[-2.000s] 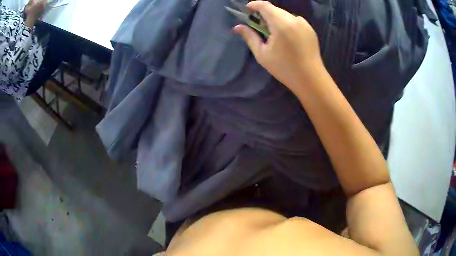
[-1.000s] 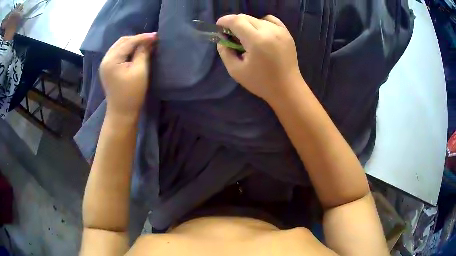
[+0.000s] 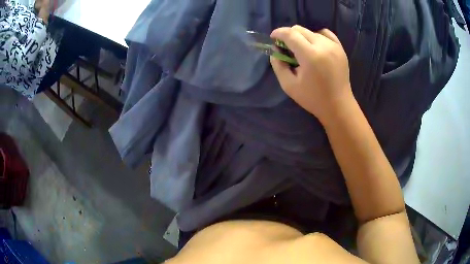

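Observation:
The dark grey suit jacket [image 3: 232,67] lies in folds over the white table and hangs down over my lap. Its rounded front edge shows below the blades. My right hand [image 3: 314,69] holds the thread snips [image 3: 273,50] by their green-and-black grip, over the jacket. The blades point left, look parted and are slightly blurred. My left hand is not in view. No loose thread can be made out.
The white table [image 3: 438,134] shows at right, with plastic at its lower corner. At upper left, a person in a patterned sleeve [image 3: 23,49] is at another white table [image 3: 103,18]. A dark red object [image 3: 11,172] stands on the grey floor.
My left hand held the jacket edge one second ago and is now out of view. My right hand with the snips appears further right and slightly lower; the whole view has shifted too.

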